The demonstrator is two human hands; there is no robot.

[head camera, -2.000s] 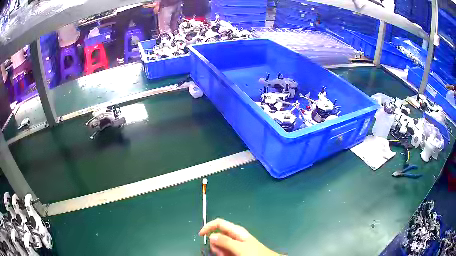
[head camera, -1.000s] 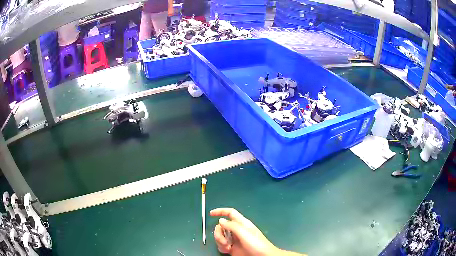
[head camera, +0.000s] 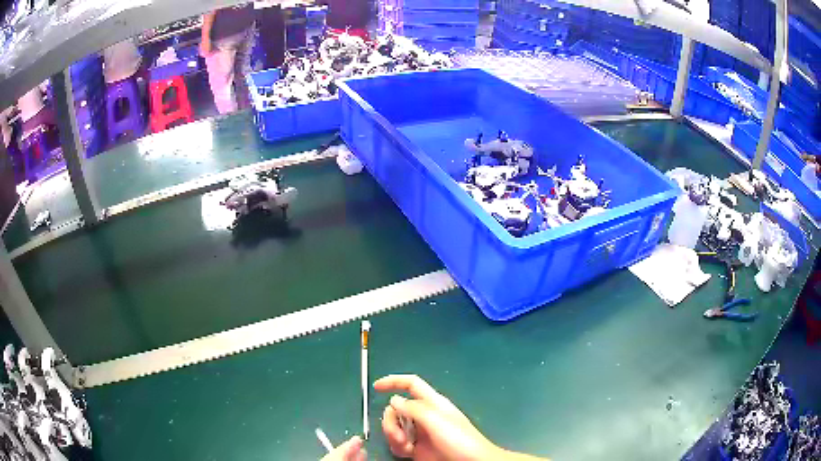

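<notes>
My right hand point(head camera: 434, 423) is low in the centre, above the green tabletop, with its index finger stretched left and the other fingers curled. A small greyish patch shows among them; I cannot tell if it is a held piece. Only the fingertips of my left hand point(head camera: 347, 449) show at the bottom edge, closed on a short white strip point(head camera: 324, 439) that points up and left. A slim pale stick tool point(head camera: 365, 378) with a gold-orange band and whitish tip lies upright in the view, between the two hands.
A large blue tote point(head camera: 540, 270) holds several white-and-dark assemblies. A pale rail point(head camera: 261, 330) crosses the table. Beyond it sits a white-and-dark assembly point(head camera: 257, 196). Blue-handled pliers point(head camera: 731, 311) and white paper point(head camera: 671, 273) lie right. White parts point(head camera: 40, 396) fill the lower left corner. A person point(head camera: 227, 54) stands behind.
The assembly beyond the rail has moved right. My left fingertips and the white strip have come in from the bottom edge. My right hand has shifted right from the stick tool's lower end.
</notes>
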